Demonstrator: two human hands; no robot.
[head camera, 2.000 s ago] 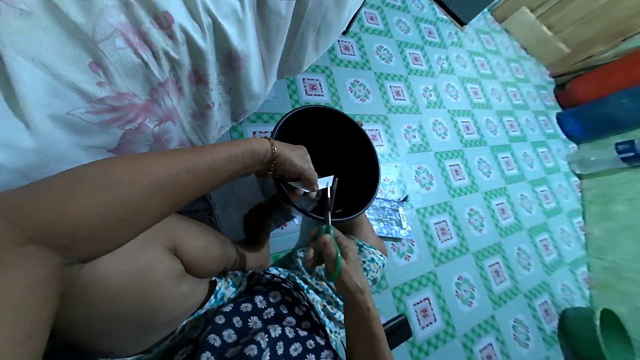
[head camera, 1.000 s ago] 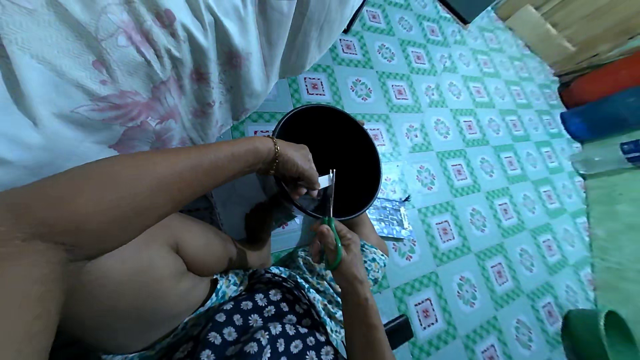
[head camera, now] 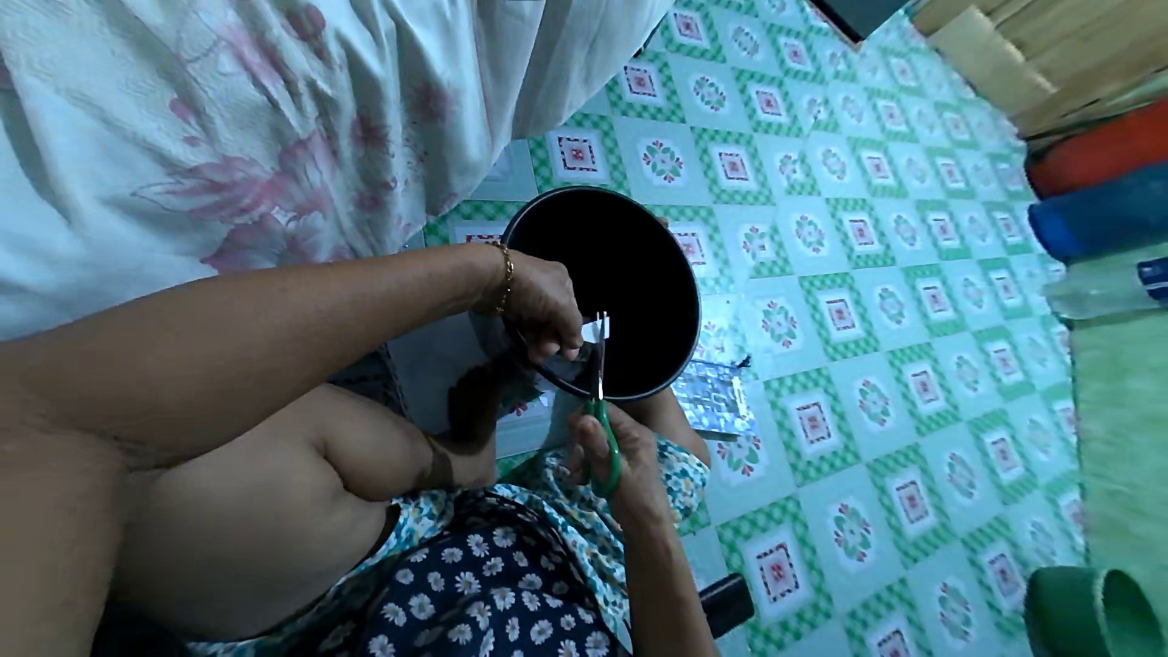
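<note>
Over the near left part of a round black bin (head camera: 630,265), my left hand (head camera: 546,306) pinches a small white strip (head camera: 593,330), perhaps paper. My right hand (head camera: 620,461) holds scissors with green handles (head camera: 606,447) at the bin's near rim. The scissor blades point away from me and lie across the white strip, nearly together. Something greyish and see-through hangs below my left fingers; what it is I cannot tell. The inside of the bin is dark, so its contents are hidden.
A silvery patterned packet (head camera: 716,399) lies on the tiled-pattern floor right of the bin. A black object (head camera: 727,602) is beside my right forearm. Floral cloth (head camera: 274,137) hangs at the left. Bottles, one clear (head camera: 1104,290), and a green container (head camera: 1086,611) stand or lie at the right.
The scissor blades, spread apart two seconds ago, are now nearly together on the white strip. Both hands stay over the near part of the bin.
</note>
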